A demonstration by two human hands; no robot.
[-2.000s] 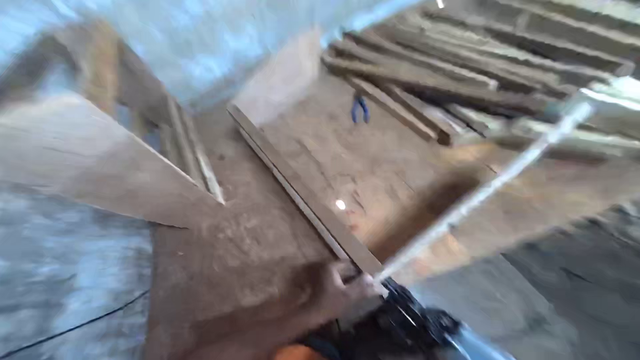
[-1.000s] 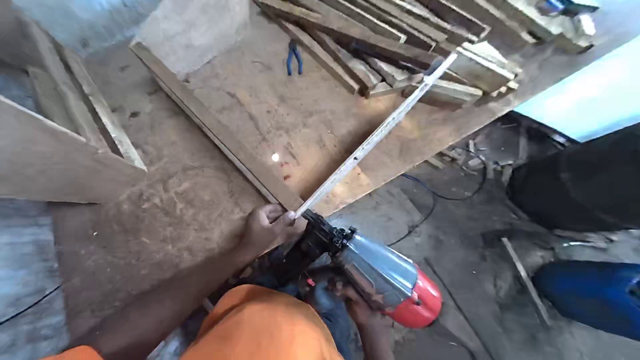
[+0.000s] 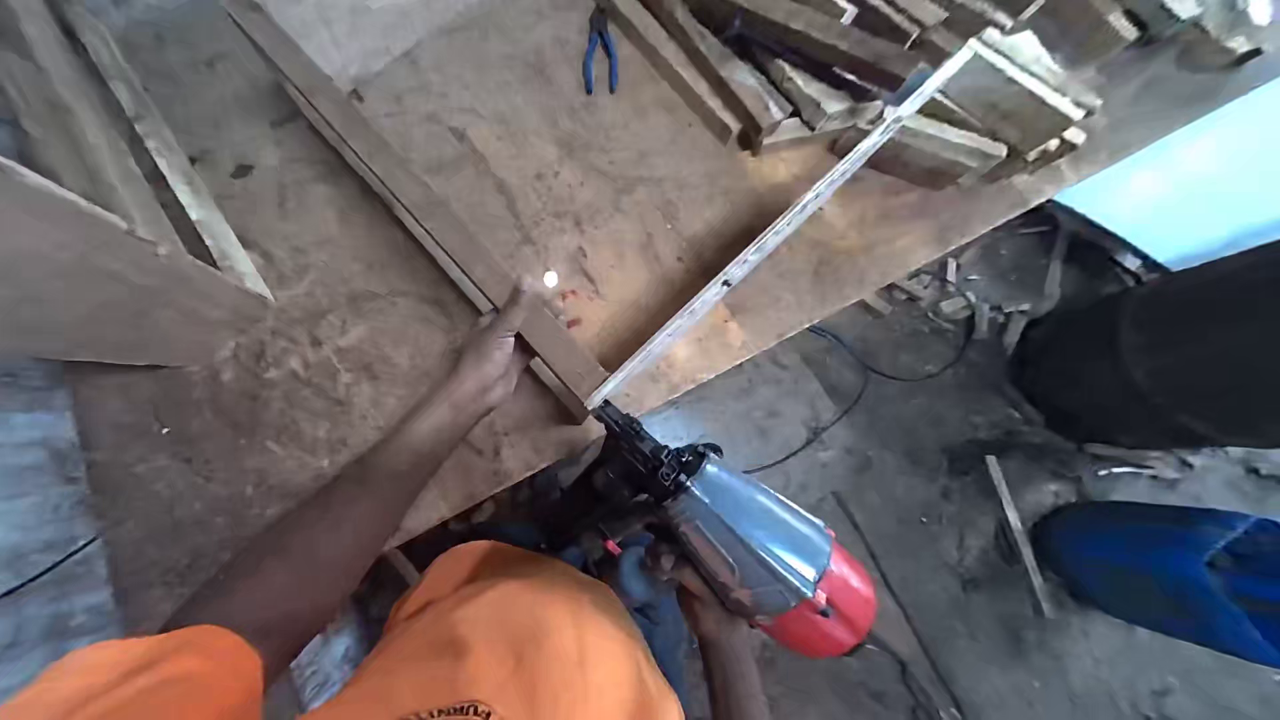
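Note:
My left hand (image 3: 498, 350) grips a long wooden board (image 3: 430, 215) near its lower end, with the thumb over its top edge. My right hand (image 3: 690, 585) holds a pneumatic nail gun (image 3: 760, 540) with a silver body and a red cap; the gun hides part of the hand. The gun's black nose is at the corner where the board meets a pale, narrow wood strip (image 3: 760, 250). That strip runs up and right toward a pile of wood. Both pieces are on a plywood work surface (image 3: 330, 400).
Blue-handled pliers (image 3: 601, 60) lie beyond the board. Stacked wood offcuts (image 3: 930, 140) fill the far right. A plywood panel (image 3: 110, 280) and frame pieces stand at left. On the floor at right are a black drum (image 3: 1150, 350), a blue container (image 3: 1160, 580) and a hose (image 3: 850, 420).
My left hand has moved from the corner up along the board, away from the gun's nose. The nail gun is still at the corner.

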